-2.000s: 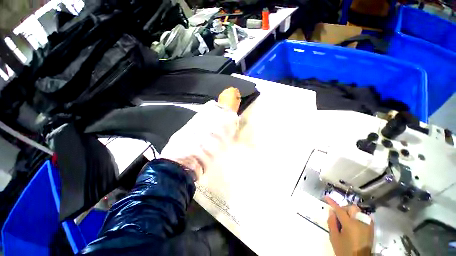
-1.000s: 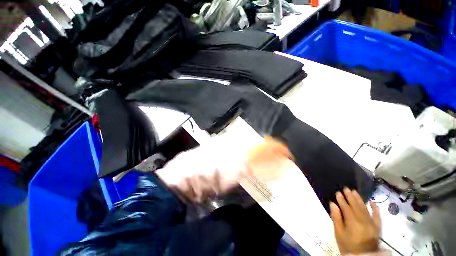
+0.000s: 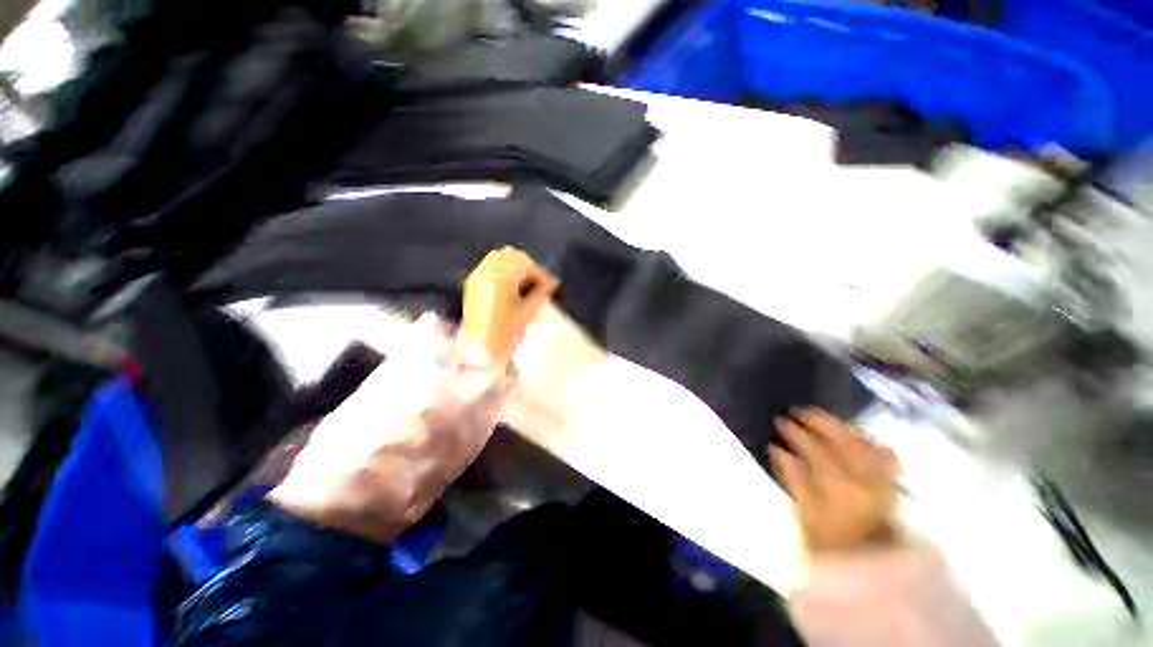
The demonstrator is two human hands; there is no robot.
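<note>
A long black panel (image 3: 727, 331) lies across the white table, its right end near the needle area of the sewing machine (image 3: 967, 316). My right hand (image 3: 835, 474) lies on the panel's right end, fingers spread, palm down. My left hand (image 3: 503, 297) is at the edge of the black pieces at centre left, fingers curled, seeming to pinch a panel's edge; blur hides the fingertips. A layered stack of black panels (image 3: 506, 133) lies behind my left hand. The picture is blurred, so the needle and presser foot cannot be made out.
A blue crate (image 3: 923, 57) with black pieces stands behind the table (image 3: 759, 164). Another blue bin (image 3: 95, 531) is at lower left. More black panels (image 3: 190, 392) hang over it, and dark material is heaped at upper left. A thin dark cord or tool lies at right.
A black panel has come from the left stack to the machine. My left hand went towards the needle side with it, then back left. My right hand moved from the needle onto the panel.
</note>
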